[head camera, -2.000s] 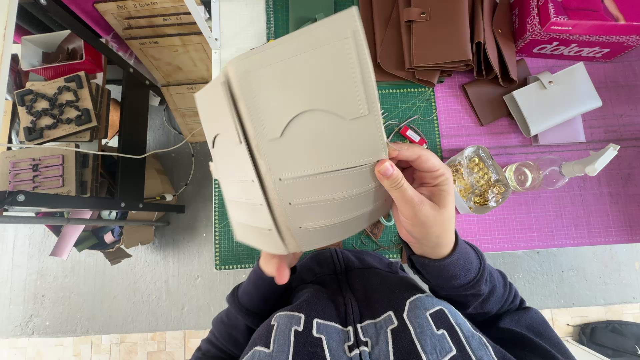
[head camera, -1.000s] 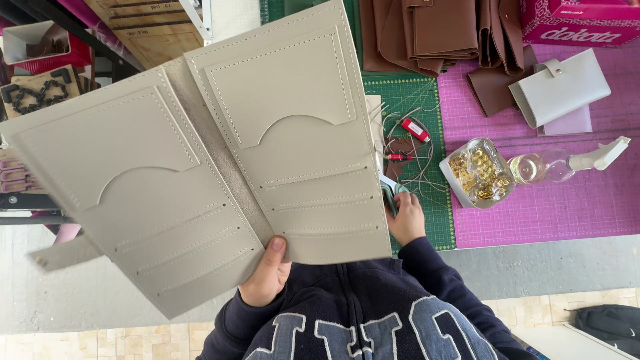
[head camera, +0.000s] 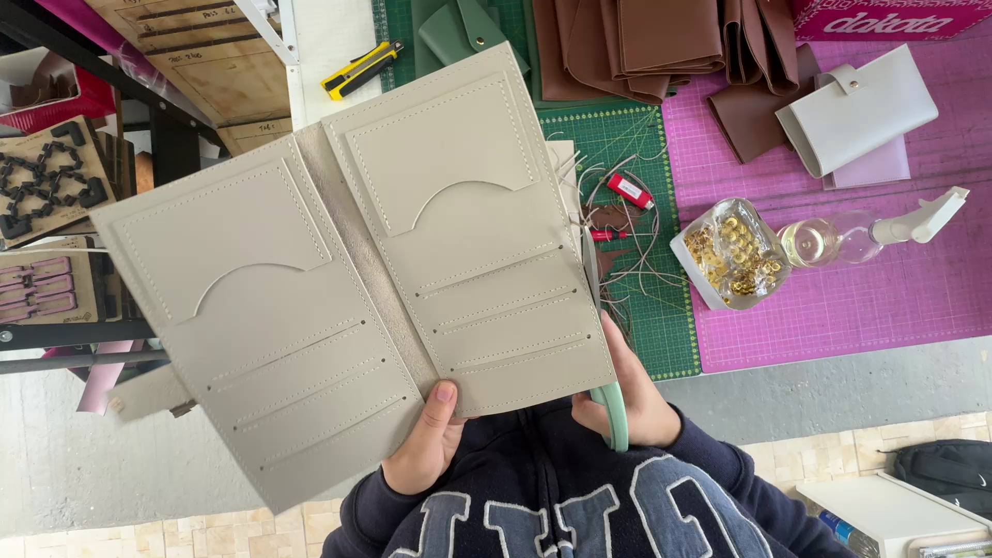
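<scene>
My left hand (head camera: 425, 440) grips the lower edge of an open beige leather wallet (head camera: 496, 271) near its spine, thumb on top. Stitched card slots and curved pockets cover both inner panels, and a strap (head camera: 147, 394) sticks out past the left edge. By the wallet's right edge, my right hand (head camera: 632, 399) holds scissors with a green handle (head camera: 614, 415); their blades point away from me and are partly hidden behind the wallet.
A green cutting mat (head camera: 674, 341) bears loose threads and a red thread snipper or small tool (head camera: 629, 191). Near it are brown leather pieces (head camera: 670, 39), a pale wallet (head camera: 860, 112), a container of gold snaps (head camera: 732, 252), a spray bottle (head camera: 845, 236) and a yellow utility knife (head camera: 362, 70).
The wallet was tilted and held by my right hand two seconds ago; it now lies spread in my left hand. My right hand has brought the scissors from the mat toward my body.
</scene>
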